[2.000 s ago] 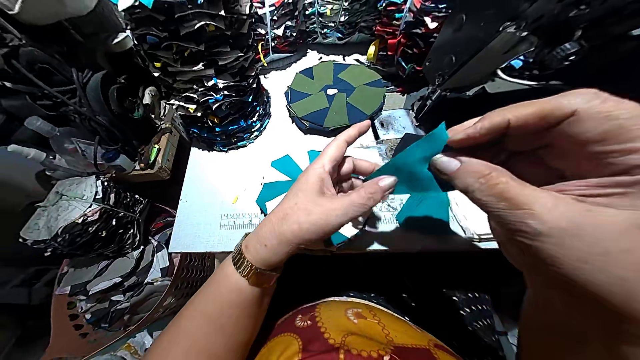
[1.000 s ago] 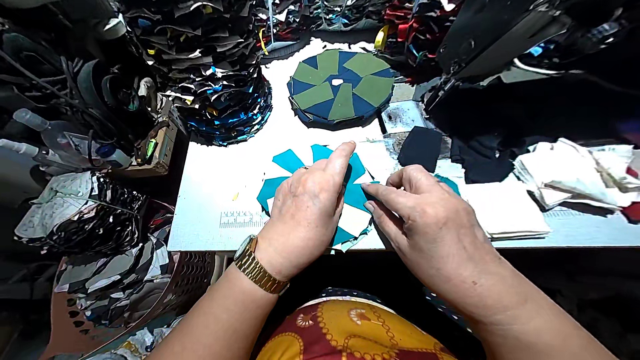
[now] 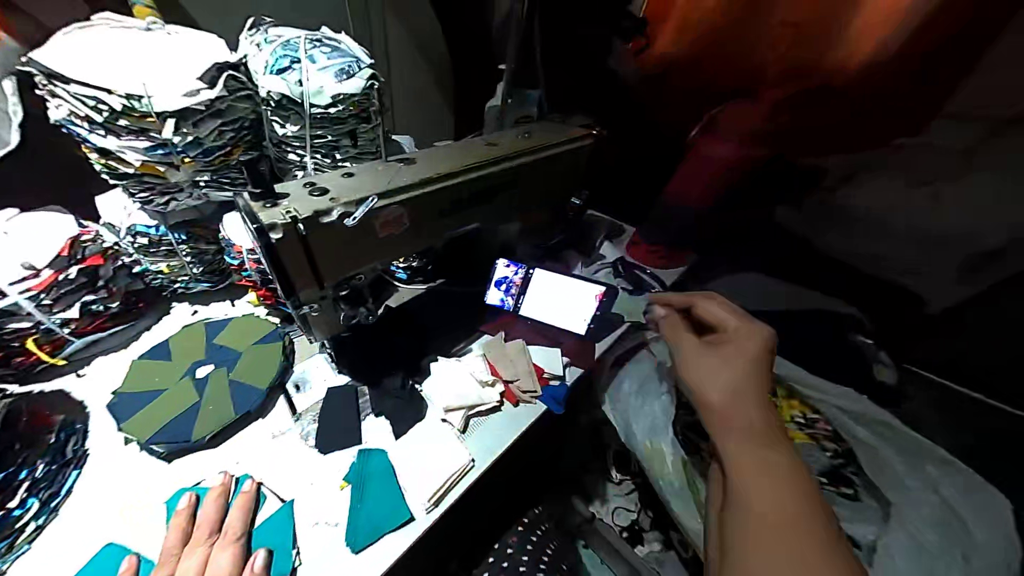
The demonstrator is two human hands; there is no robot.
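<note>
My left hand (image 3: 212, 532) lies flat, fingers spread, on teal fabric pieces (image 3: 276, 536) laid out on the white table. My right hand (image 3: 708, 344) is raised at the table's right end, thumb and index finger together; a small pale scrap seems to be beside the fingertips, but whether they pinch it is unclear. A stack of teal pieces (image 3: 376, 500) lies between the hands, near the table edge. Left of the sewing machine (image 3: 424, 204) sits a round stack of navy and olive pieces (image 3: 200, 380). Dark fabric pieces (image 3: 339, 418) and white folded cloth (image 3: 428, 460) lie nearby.
Tied bundles of scraps (image 3: 160, 120) stand behind and left. A lit phone (image 3: 552, 300) rests beyond the white, beige and red scraps (image 3: 512, 368). An open plastic bag (image 3: 920, 472) of scraps hangs or stands below my right forearm.
The view has swung far to the right. My right hand has left the teal pieces in front of me and is now out at the table's right end. My left hand stays on the teal pieces.
</note>
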